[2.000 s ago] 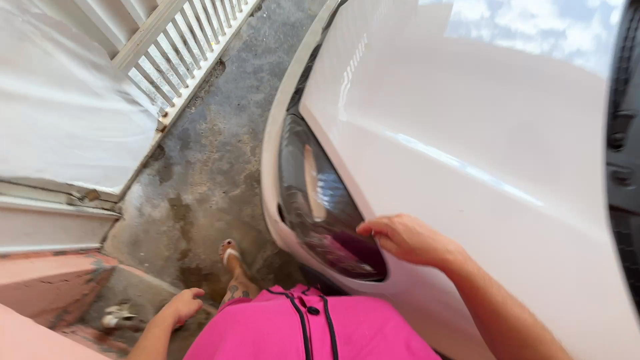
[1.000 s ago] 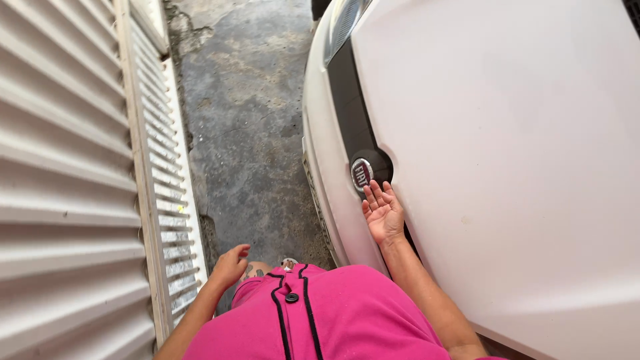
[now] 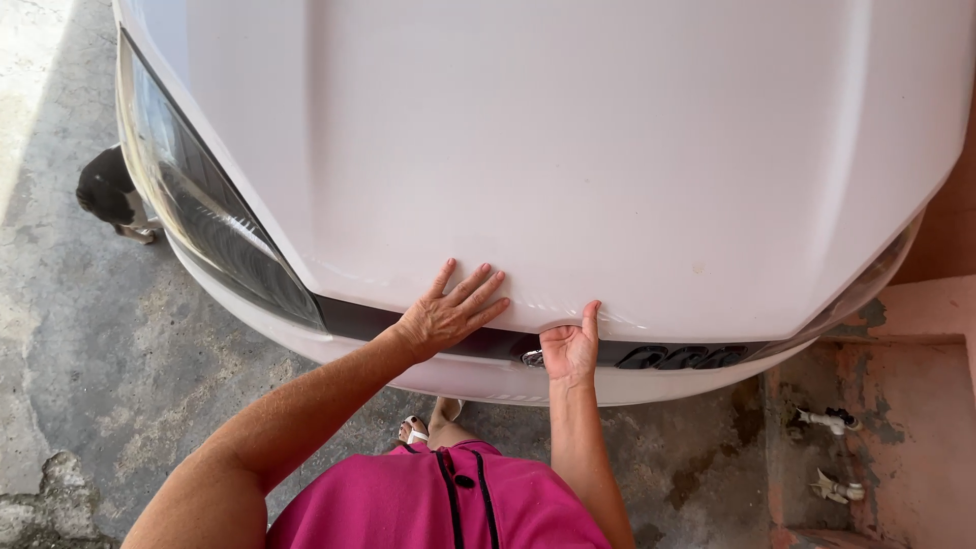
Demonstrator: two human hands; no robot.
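The front of a white car fills the upper view, its hood (image 3: 579, 168) down or nearly so; any small gap cannot be told. My left hand (image 3: 450, 314) lies on the hood's front edge, palm down with fingers spread. Beside it, my right hand (image 3: 572, 347) is palm up at the same edge, its fingers hidden under the hood lip and its thumb on top. Just left of that hand, the round chrome badge (image 3: 532, 358) is partly covered. A dark grille strip (image 3: 679, 356) runs below the hood edge.
A headlight (image 3: 213, 206) curves along the left. A black and white animal (image 3: 110, 191) stands beside the car on the concrete floor (image 3: 229, 427). White plastic taps (image 3: 835, 419) stick out by the pink wall (image 3: 915, 427) at the lower right.
The view has turned to face the car's front squarely. My left hand has come from beside my body onto the hood. My right hand's fingers, visible at the badge before, are now under the hood edge.
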